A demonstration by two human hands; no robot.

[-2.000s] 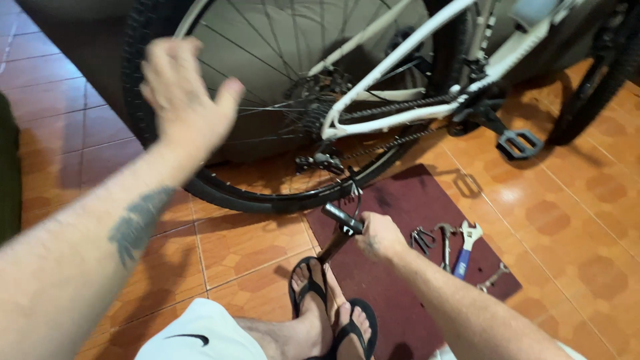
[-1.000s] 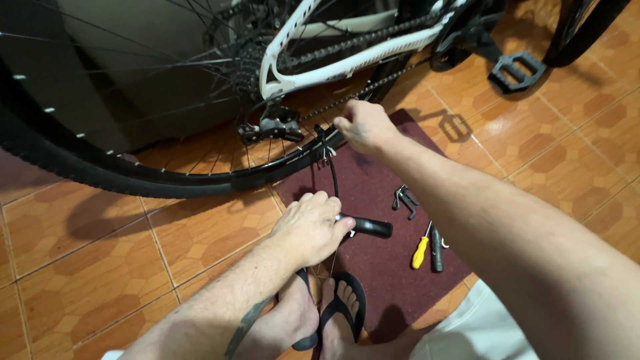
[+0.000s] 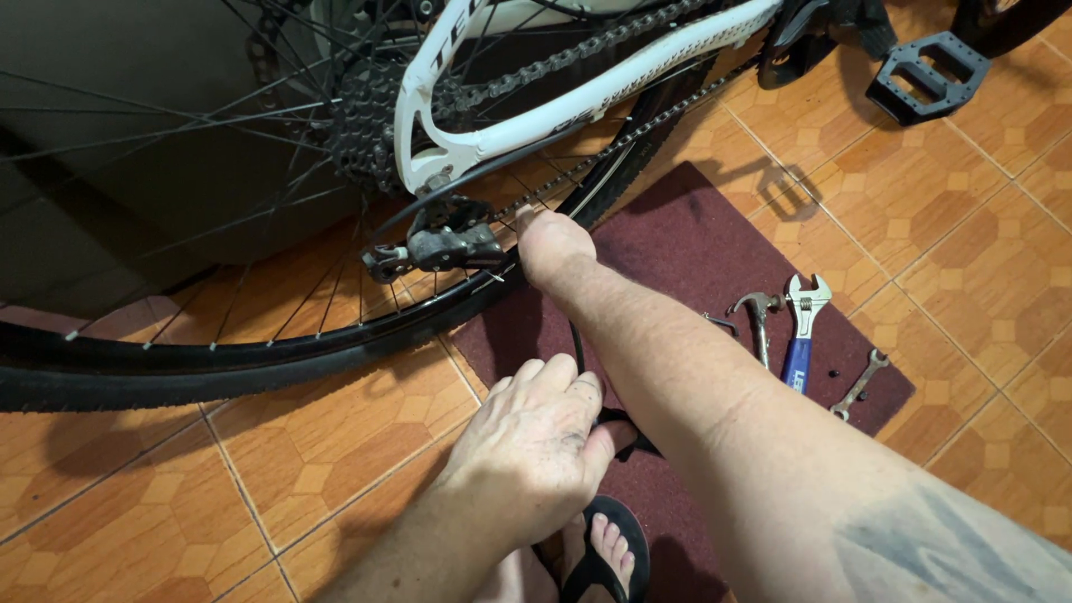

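Observation:
My left hand [image 3: 528, 444] is closed round a black bicycle hand pump [image 3: 641, 435], most of which is hidden by the hand and the other forearm. A thin black hose [image 3: 578, 343] rises from there and passes behind my right wrist. My right hand [image 3: 557, 247] is at the rear wheel's rim, just right of the rear derailleur [image 3: 456, 247]; its fingertips and whatever they grip cannot be made out. Above are the cassette [image 3: 364, 126], the chain [image 3: 586, 52] and the white bicycle frame [image 3: 536, 130]. The rear tire [image 3: 218, 381] curves across the left.
A dark red mat [image 3: 662, 226] lies on the orange tiles. On it rest a claw hammer [image 3: 760, 322], an adjustable wrench [image 3: 804, 335] and an open-end wrench [image 3: 861, 385]. A pedal [image 3: 930, 79] juts out at the upper right. A sandaled foot [image 3: 611, 544] is below my left hand.
Two seconds ago my right hand held the pump and my left was raised by the wheel. Now my left hand holds it and my right is at the rim. The view has moved closer.

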